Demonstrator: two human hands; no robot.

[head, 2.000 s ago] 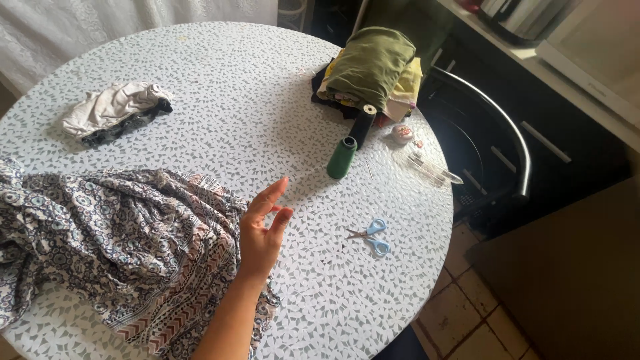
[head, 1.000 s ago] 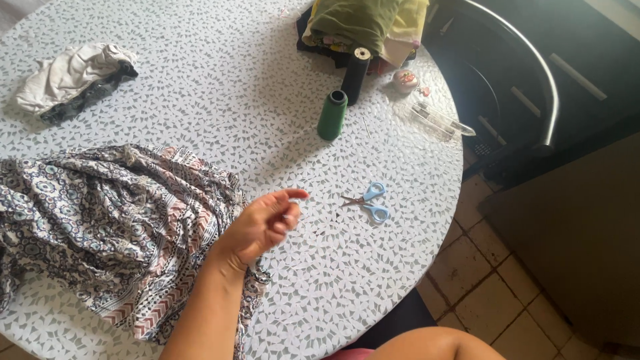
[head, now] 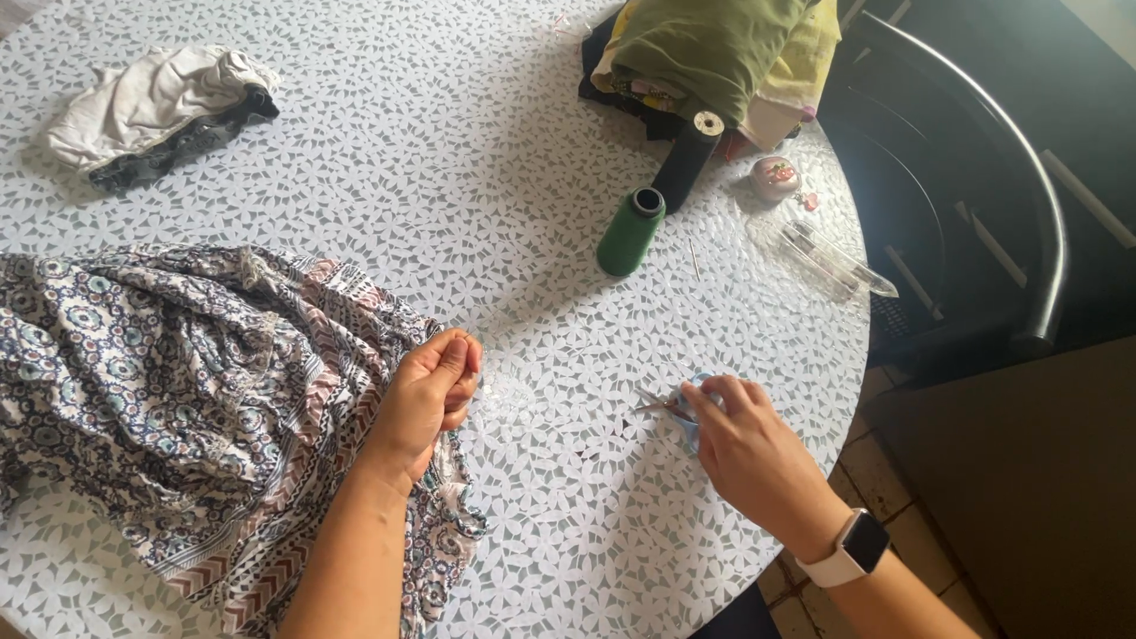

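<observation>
My left hand (head: 430,395) is closed in a loose fist above the right edge of a patterned fabric garment (head: 204,382); whether something thin is pinched in it cannot be told. My right hand (head: 745,444), with a smartwatch at the wrist, has its fingers on the light blue handles of small scissors (head: 661,406), whose blades point left on the table. A green thread cone (head: 630,232) stands beyond the hands, touching or close to a black thread spool (head: 688,164). A needle-like thin object (head: 695,259) lies beside the green cone.
A patterned cloth covers the round table (head: 550,532). Folded olive and yellow fabrics (head: 710,53) are heaped at the back, near a small round case (head: 775,179) and a clear plastic holder (head: 839,257). White and black cloth (head: 164,115) lies back left. A curved metal bar (head: 1021,151) is beyond the right edge.
My right hand has come into view and reached the scissors, which lay untouched before. My left hand, with fingers apart two seconds ago, has closed. The view has moved closer to the table.
</observation>
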